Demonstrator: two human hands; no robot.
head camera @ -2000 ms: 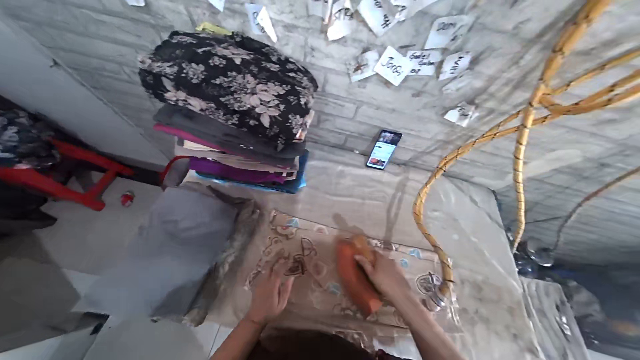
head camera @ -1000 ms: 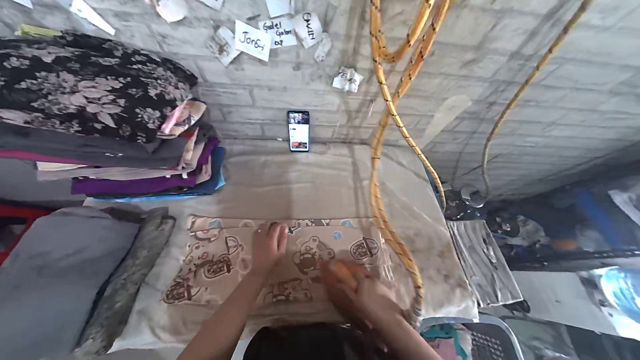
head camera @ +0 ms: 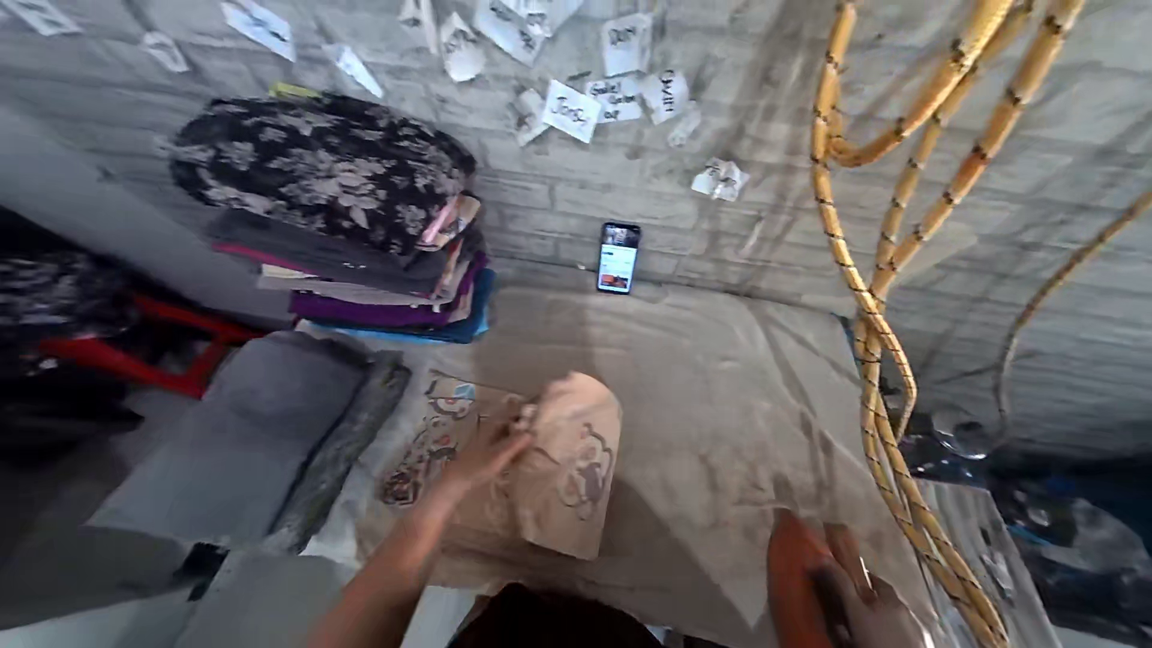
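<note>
A tan patterned cloth [head camera: 576, 477] lies on the covered table [head camera: 702, 387], its right part folded up and over toward the left. My left hand [head camera: 504, 441] is on this cloth at the fold; its fingers are blurred and the fold hides part of what they touch. At the lower right, my right hand [head camera: 868, 603] is closed around an orange-red object [head camera: 792, 576], apparently a clothes iron, with its tip pointing away from me. It rests on or just above the table cover, to the right of the cloth and apart from it.
Folded clothes [head camera: 387, 297] with a black floral cloth [head camera: 333, 171] on top stand at the back left. Grey folded fabric [head camera: 243, 432] lies left of the patterned cloth. A phone [head camera: 618, 258] leans on the wall. Yellow cords [head camera: 868, 333] hang at the right, near my right hand.
The patterned cloth lay flat and is now partly folded over to the left. My right hand has moved off it to the right with the orange-red object.
</note>
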